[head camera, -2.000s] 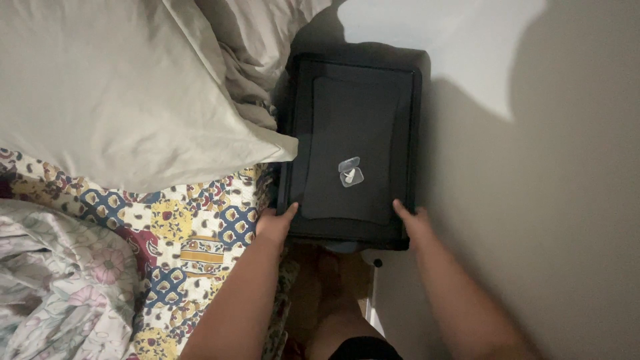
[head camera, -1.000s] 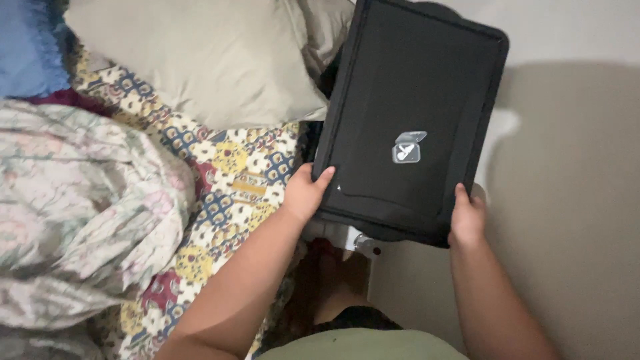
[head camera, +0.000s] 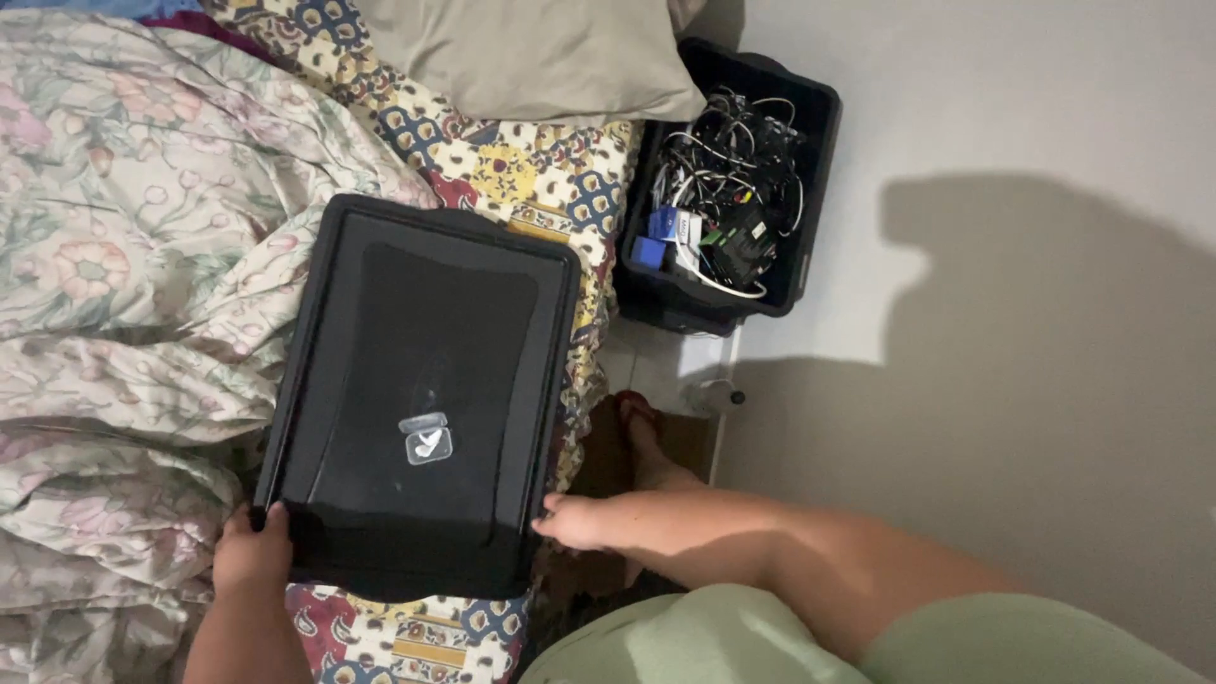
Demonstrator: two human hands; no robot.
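Observation:
A black plastic bin lid (head camera: 432,332) lies over the edge of the bed, held by both hands at its near end. My left hand (head camera: 252,546) grips its lower left edge, thumb on top. My right hand (head camera: 575,521) is at the lower right edge, its fingers partly hidden. On the lid rests a small clear plastic case (head camera: 429,445), its cover open, with small white items inside. Up and to the right stands a black plastic bin (head camera: 817,190) without a cover, filled with tangled cables (head camera: 736,157), a blue and white box (head camera: 674,226) and black devices.
The bed has a patterned sheet (head camera: 503,176), a crumpled floral blanket (head camera: 142,256) and a beige pillow (head camera: 560,57) that overhangs the bin's corner. A plain wall (head camera: 997,313) bounds the right side. A clear bottle (head camera: 712,395) lies on the floor near my foot (head camera: 638,418).
Both hands have carried the lid, with the small case on it, left from beside the wall to over the bed. The bin and its cables have come into sight.

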